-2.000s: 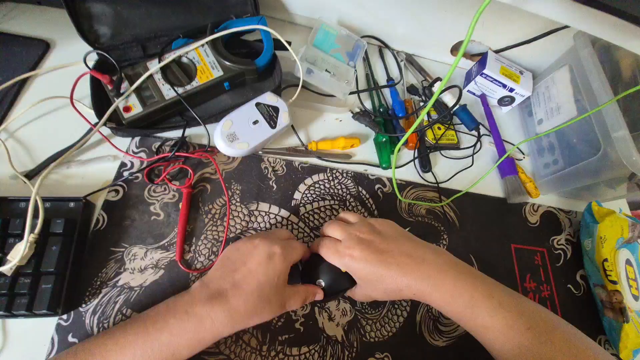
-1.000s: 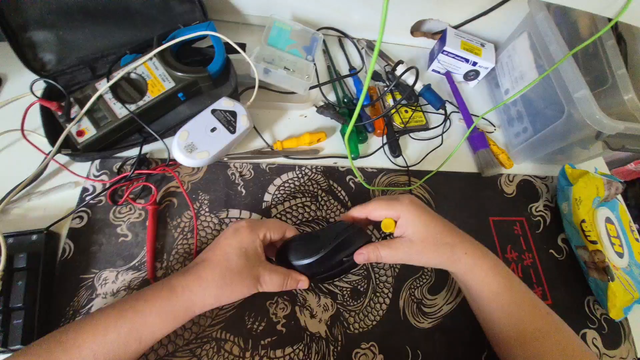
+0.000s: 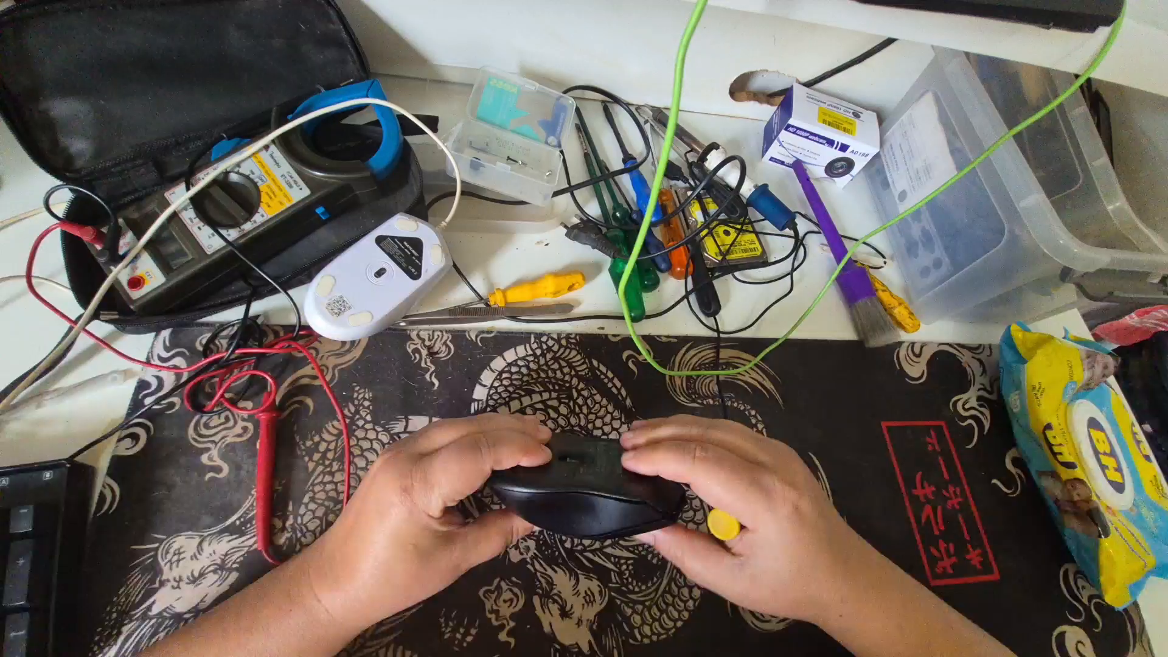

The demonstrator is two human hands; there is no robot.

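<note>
A black computer mouse point(image 3: 589, 493) is held above the dragon-print desk mat point(image 3: 858, 566), tilted so that one side faces the camera. My left hand point(image 3: 438, 493) grips its left end, fingers on top and thumb below. My right hand point(image 3: 739, 502) grips the right end in the same way. A round yellow end of some object point(image 3: 724, 525) shows at my right palm; the rest of it is hidden. Beyond the hands, a white mouse point(image 3: 379, 278) lies underside up, near a yellow-handled screwdriver point(image 3: 538, 288) and metal tweezers point(image 3: 493, 313).
A clamp meter point(image 3: 228, 205) sits in its black case, its red test probe point(image 3: 265, 474) on the mat. Behind are a small plastic box point(image 3: 511, 137), several screwdrivers point(image 3: 675, 233), a purple brush point(image 3: 849, 274), a webcam box point(image 3: 821, 132) and a clear bin point(image 3: 967, 201). Wipes point(image 3: 1086, 456) lie right, a keyboard point(image 3: 36, 557) left.
Two seconds ago the hands largely covered the black mouse; now more of it shows. Since one second ago it has turned in both hands, and my right fingers have moved onto its upper edge.
</note>
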